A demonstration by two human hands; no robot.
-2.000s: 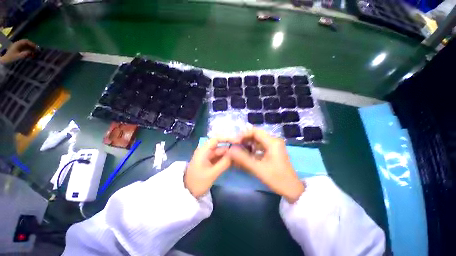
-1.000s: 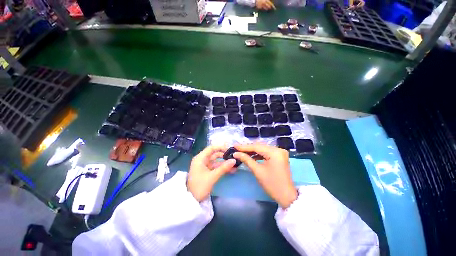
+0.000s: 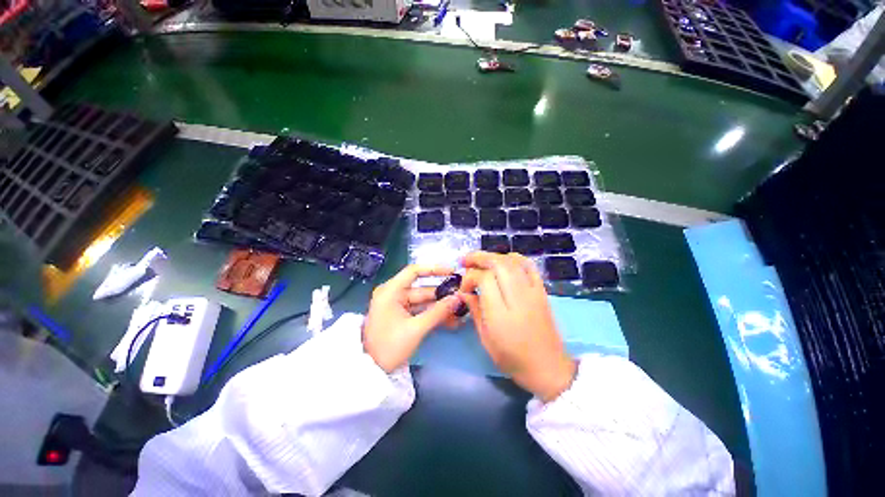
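A small glossy black unit [image 3: 448, 286] is between my hands, above the light-blue mat [image 3: 592, 328]. My left hand [image 3: 398, 315] grips it by its edge with thumb and fingers. My right hand [image 3: 514, 315] has its fingertips against its right side; the fingers hide part of the unit, and I cannot tell whether they grip it. Beyond my hands lies a clear blister tray [image 3: 613, 233] with rows of black squares and some empty places in its front rows. A darker, tightly filled blister tray [image 3: 311, 204] lies to its left.
On the left are a white power box [image 3: 181, 345], a blue stick [image 3: 245, 332], a brown block [image 3: 248, 273], white scraps [image 3: 320, 309] and a black compartment tray [image 3: 73, 180]. On the right are blue film [image 3: 762, 340] and a tall black stack [image 3: 835, 262]. Small units lie on the green belt [image 3: 388, 97].
The view tilted up, then slightly back down. Both hands stay together around the unit, which has turned more edge-on since one second ago. The other person's hand at far left has left the view.
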